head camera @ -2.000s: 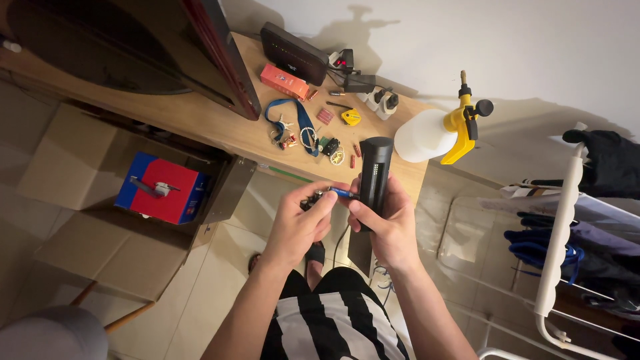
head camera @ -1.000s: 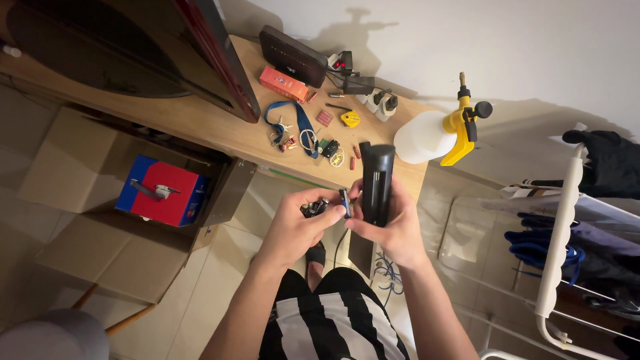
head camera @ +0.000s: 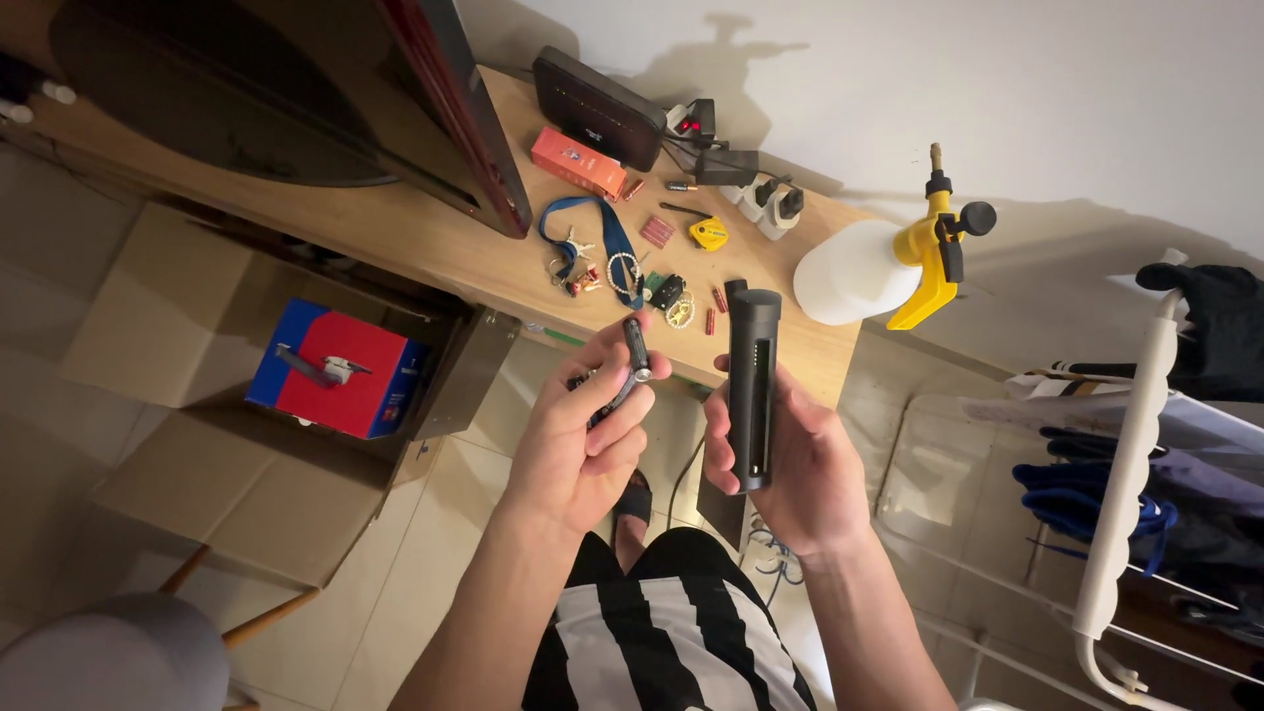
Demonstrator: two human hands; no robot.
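My right hand holds a black cylindrical tube upright in view, with a long slot like a battery bay facing up at me. In my left hand is a small dark cylindrical cell, pinched by thumb and fingers, its silvery end toward me; other small dark cylinders are partly hidden in the palm. The two hands are apart. Beyond them on the wooden desk lie small red batteries, a yellow tool, a blue lanyard with keys and a beaded ring.
A white and yellow pressure sprayer stands at the desk's right end. Behind are a black router, an orange box and plugs. A monitor is at left, an open cardboard box below, a drying rack at right.
My left hand has moved away from the black tube, and a dark cell now shows at its fingertips. The tube's slot is turned more toward me.
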